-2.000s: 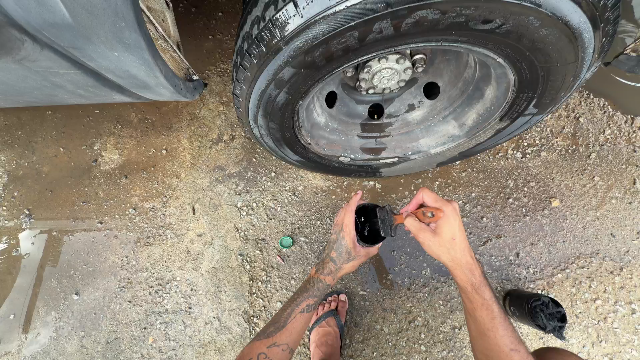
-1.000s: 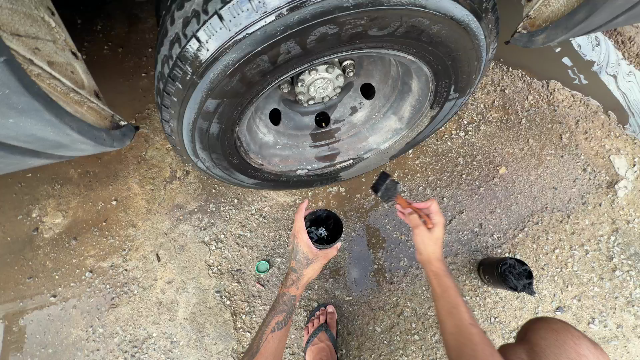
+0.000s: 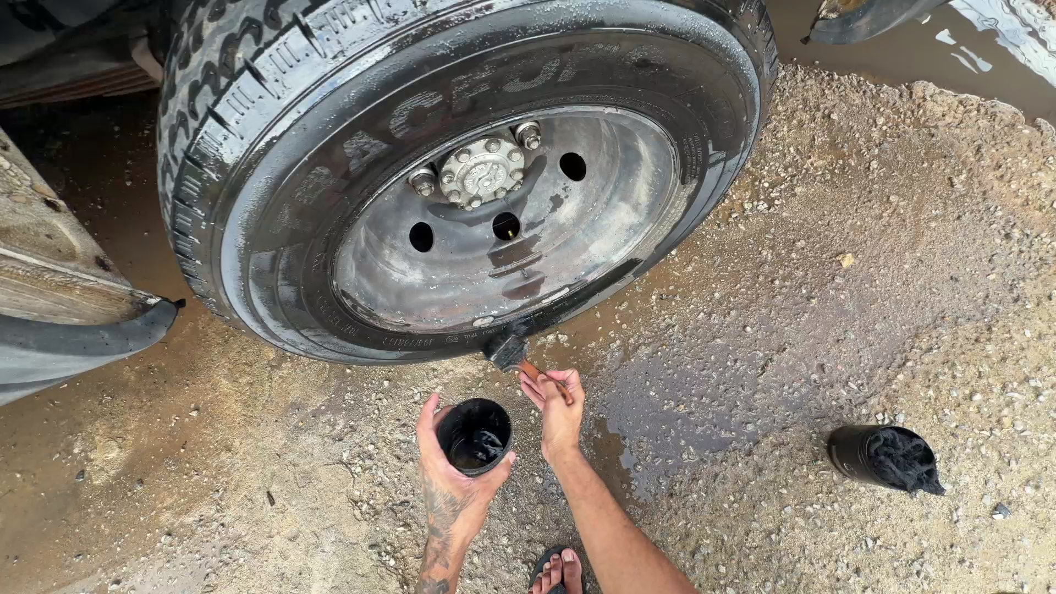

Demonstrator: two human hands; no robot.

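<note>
My left hand [image 3: 458, 478] is wrapped around a black cup-like container [image 3: 475, 436], its mouth up, with dark, glossy liquid inside. Just right of it, my right hand [image 3: 557, 412] grips the orange-brown handle of a paintbrush [image 3: 528, 367]. The brush's dark, wet bristles touch the lower sidewall of a large black tire [image 3: 272, 272]. Inside the tire is a dull grey steel wheel rim [image 3: 610, 223] with round holes and a bolted hub [image 3: 483, 172]. The sidewall looks dark and wet in parts, with pale residue in others.
A second black container [image 3: 858, 455] with a dark, crumpled cloth-like material stands on the gravel at right. Vehicle body panels [image 3: 74, 351] flank the tire at left and top right. A muddy puddle [image 3: 949, 58] lies at the upper right. My sandalled foot [image 3: 561, 571] is at the bottom.
The brush has gone from over the container, through the air right of it, to the tire's lower sidewall. The container stays in my left hand. The view is closer to the tire.
</note>
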